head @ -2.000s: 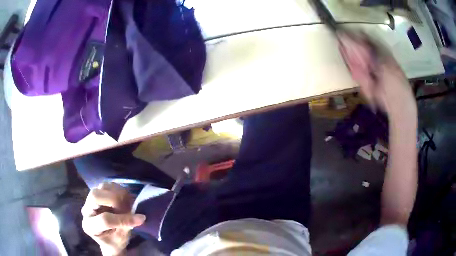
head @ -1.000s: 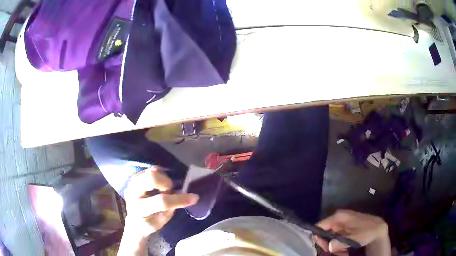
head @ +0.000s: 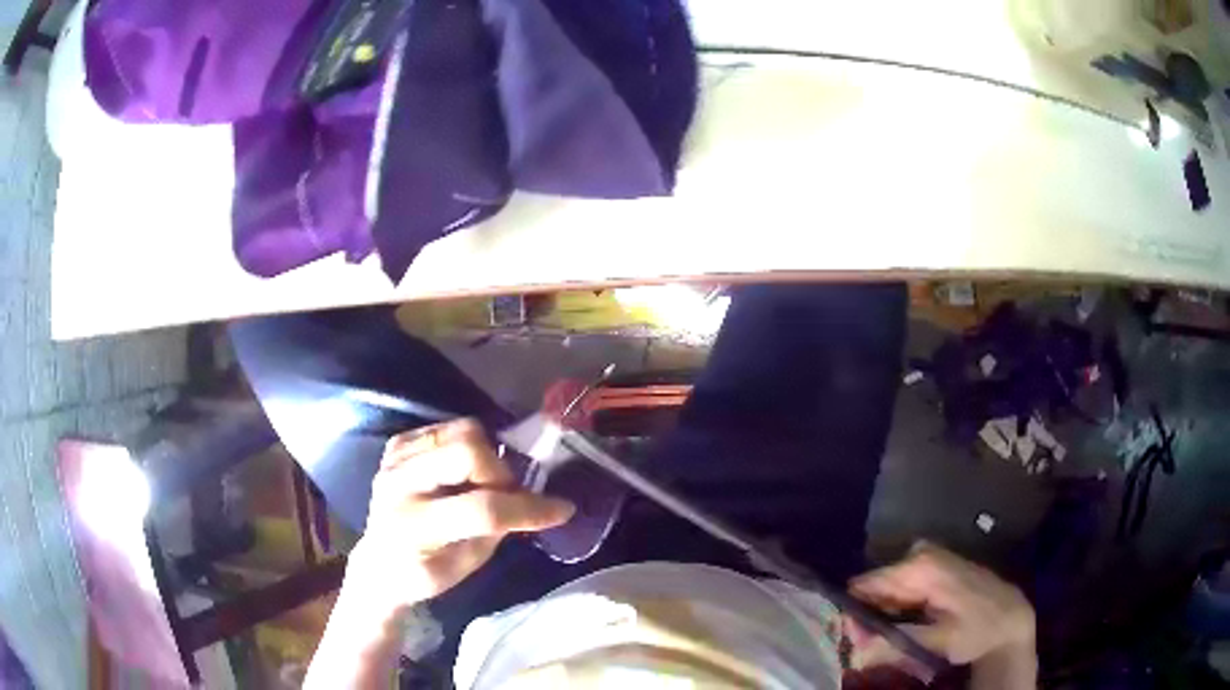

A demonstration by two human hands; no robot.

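Observation:
A small dark purple fabric piece (head: 583, 510) with a pale edge is held over the lap by my left hand (head: 465, 506), pinched between thumb and fingers. My right hand (head: 944, 613) grips the black handles of long shears (head: 722, 532). The shears' blades reach left and their tips are at the fabric piece's upper edge. Whether the blades have cloth between them cannot be told. The purple garment (head: 202, 68) lies bunched on the table's left part, with a dark label (head: 354, 51) inside it.
The cream table (head: 877, 189) spans the upper view, its front edge above my knees. A small dark scrap (head: 1196, 181) and a black fitting (head: 1167, 78) are at its right end. Purple scraps (head: 1005, 364) lie on the floor at right. A red object shows between the legs.
From two seconds ago, my right hand came from the table down to the lap with the shears. Over the last second, the blades moved left to the fabric piece. The view shifted, too.

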